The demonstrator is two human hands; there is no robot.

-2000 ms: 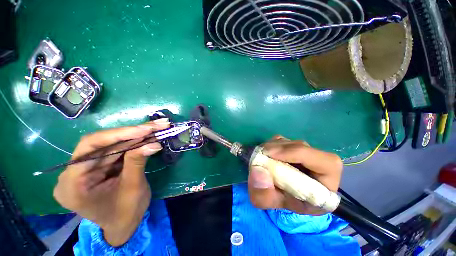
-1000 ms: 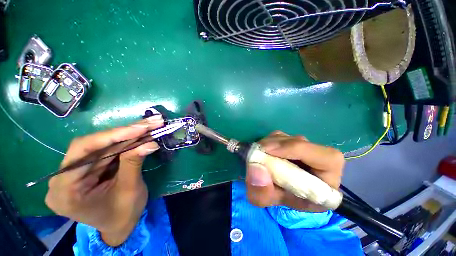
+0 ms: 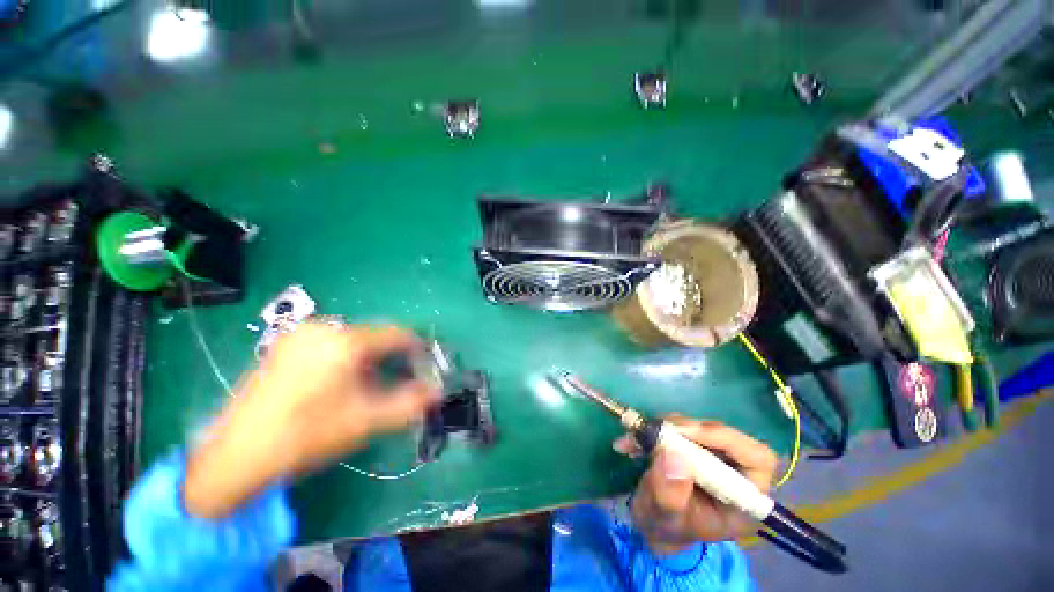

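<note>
My left hand is motion-blurred at the left of the fixture. Its fingertips close around something dark, too blurred to name. A thin pale sliver shows beside the fingertips. The black holding fixture stands on the green mat; I see no silver-rimmed housing in it. My right hand holds the soldering iron by its cream handle. The iron's tip points up and left, over the mat, to the right of the fixture and apart from it. The overlapping housings at left are mostly hidden behind my left hand.
Solder reel and parts rack at left; grey metal piece above my left hand. Fan and brown pot beyond the iron. Single housings lie farther up. Ribbed box and tools at right.
The view has tilted up and shows more bench. The iron has moved away from the fixture to the right. The housing no longer shows in the fixture. The long tweezers no longer show clearly.
</note>
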